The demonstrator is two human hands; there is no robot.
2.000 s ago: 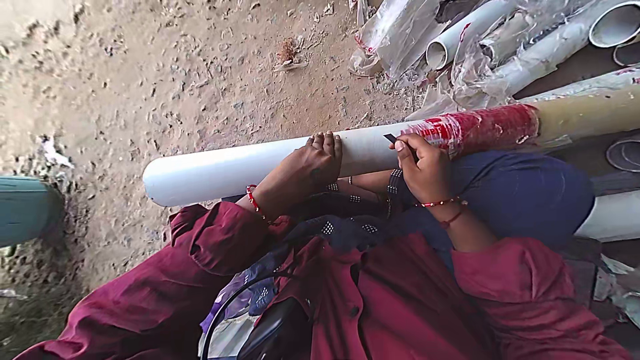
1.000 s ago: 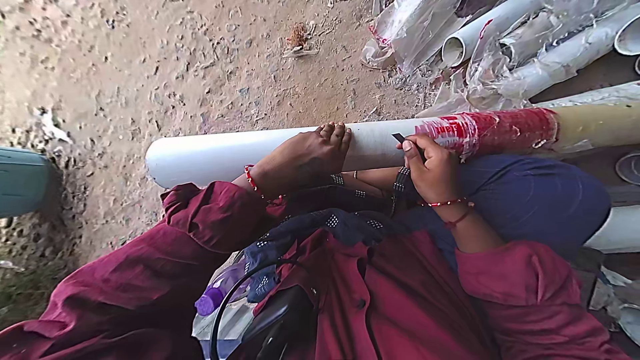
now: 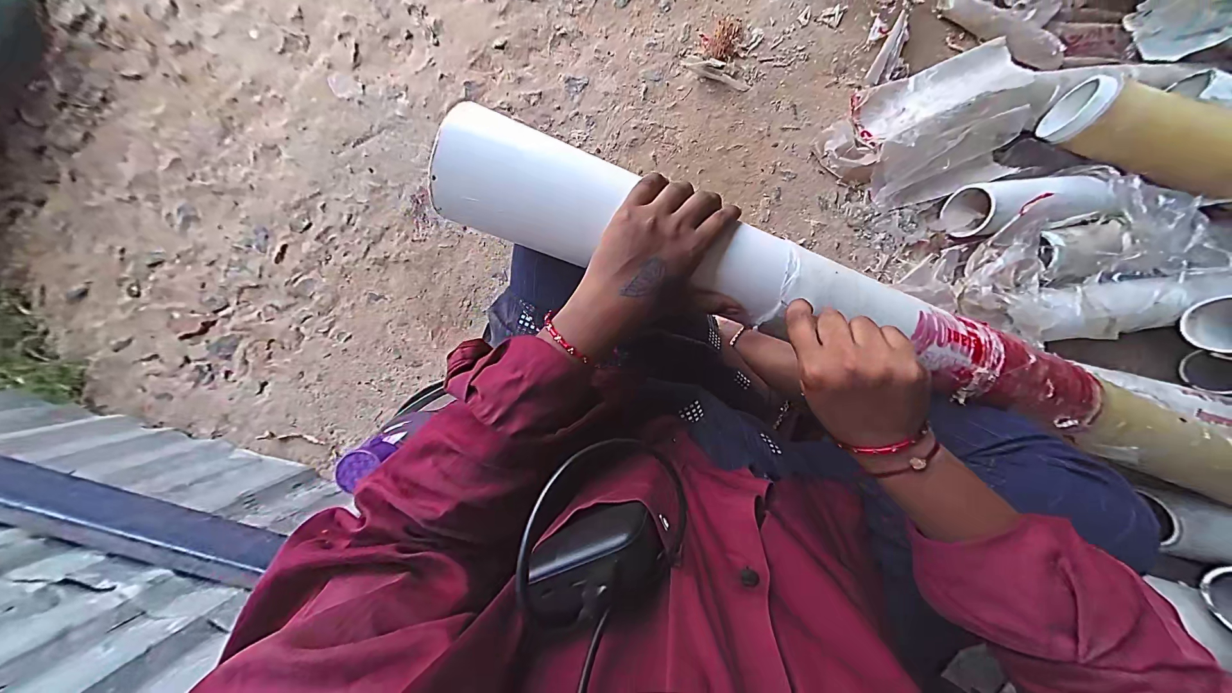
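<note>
A long white tube (image 3: 539,183) lies slanting across my lap, its closed-looking left end out over the ground. Toward the right it bears torn red-and-white film (image 3: 1011,366), then a bare yellowish stretch. My left hand (image 3: 664,241) grips the tube near its middle, fingers over the far side. Just right of it, a crinkled edge of clear film (image 3: 789,274) rings the tube. My right hand (image 3: 857,366) is closed in a fist against the near side of the tube, beside that edge; whatever lies inside the fist is hidden.
Several more tubes (image 3: 1030,202), white and yellowish, lie at the right among crumpled clear plastic film (image 3: 943,125). Rough dirt ground (image 3: 289,192) stretches beyond the tube. Corrugated sheeting (image 3: 144,462) with a dark blue bar (image 3: 135,520) is at the lower left.
The tube, level before, now slants down to the right. My right hand has gone from a pinch on a small dark blade to a closed fist; the blade no longer shows. The view has shifted.
</note>
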